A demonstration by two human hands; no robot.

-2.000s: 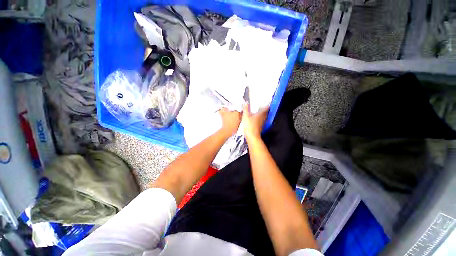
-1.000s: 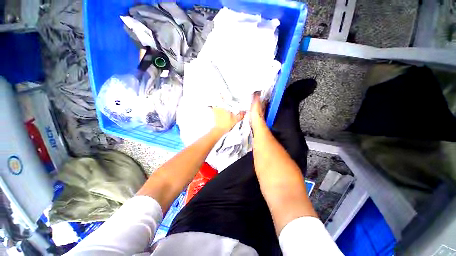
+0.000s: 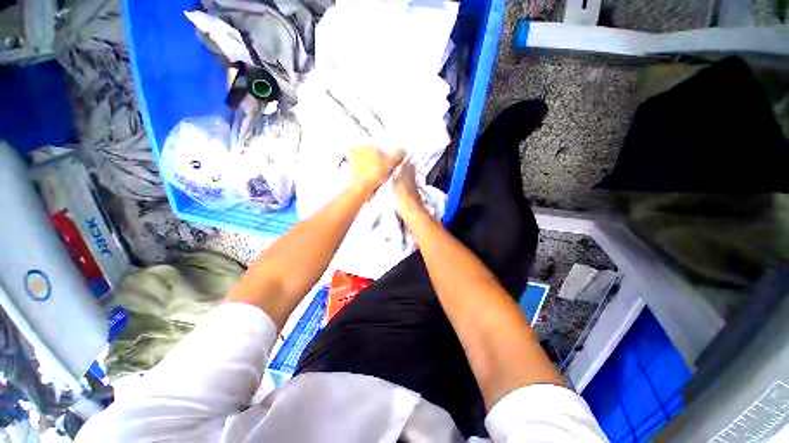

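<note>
A pile of white fabric pieces lies in the right part of the blue plastic crate, with its near end hanging over the crate's front edge. My left hand grips the fabric at the near end of the pile. My right hand is close beside it, with its fingers partly hidden in the folds; its grip is not clear. Grey fabric pieces and a clear plastic bag lie in the crate's left part.
An olive cloth heap is on the floor at left. A red item shows beside my leg. Grey fabric is heaped beyond the crate's left side. A pale metal frame and dark cloth are at right.
The crate and pile sit higher and further left in view. My hands have come closer together at the pile's near end, and the white fabric there is more bunched.
</note>
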